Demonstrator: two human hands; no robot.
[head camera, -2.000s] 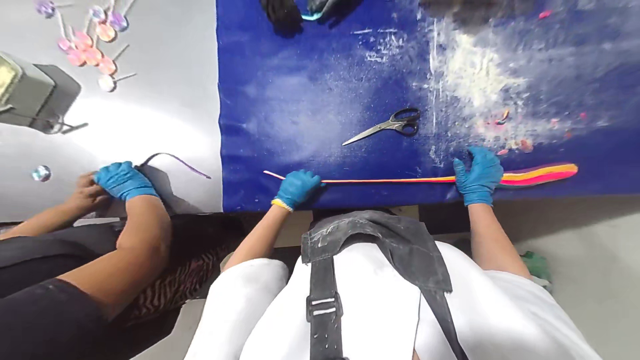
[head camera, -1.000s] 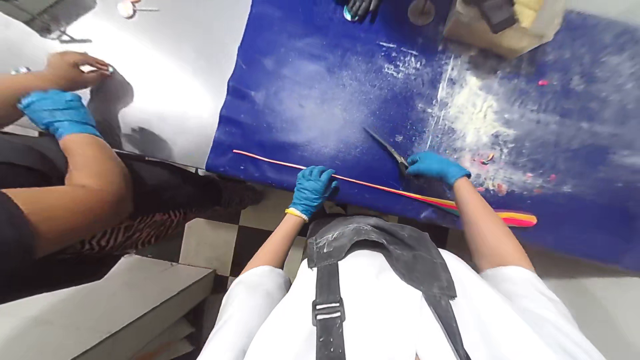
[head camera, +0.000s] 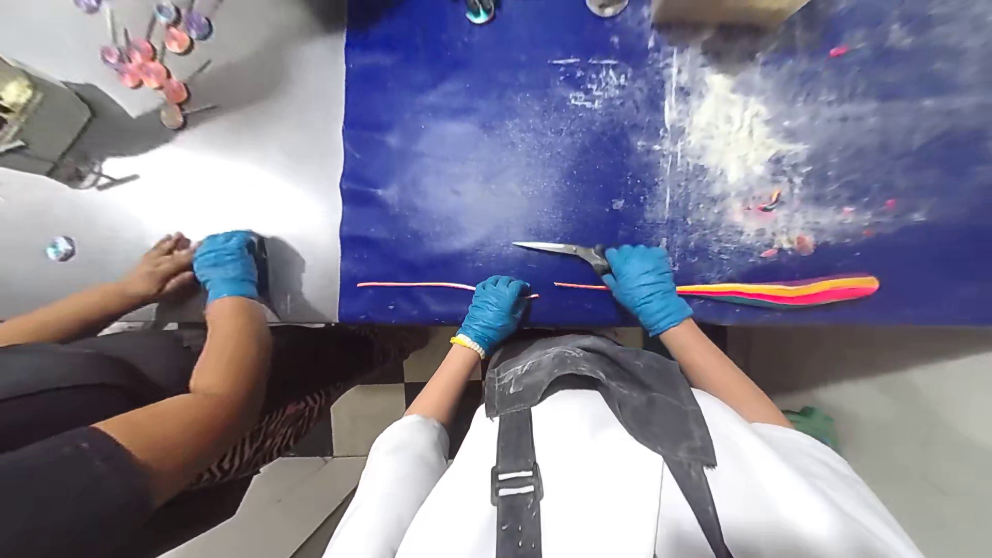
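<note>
My left hand (head camera: 496, 311), in a blue glove, lies over a thin cut length of candy rope (head camera: 411, 284) near the table's front edge; whether its fingers grip it is hidden. My right hand (head camera: 647, 287), also gloved, is closed on the black handles of a pair of scissors (head camera: 554, 247), whose blades point left. Beneath the right hand runs the striped candy rope (head camera: 790, 291), yellow, pink and dark, thick and rounded at the right and thin at its left end. A gap separates the two pieces between my hands.
A blue mat (head camera: 465, 170) with white powder (head camera: 736, 139) and candy scraps (head camera: 804, 245) covers the table. At the left, a co-worker's gloved hand (head camera: 226, 265) works near a metal container (head camera: 39, 116) and several lollipops (head camera: 153, 74). A box (head camera: 725, 12) stands at the back.
The thin end of the rope, in one piece before, is now cut apart. The scissors, lying loose two seconds ago, are in my right hand.
</note>
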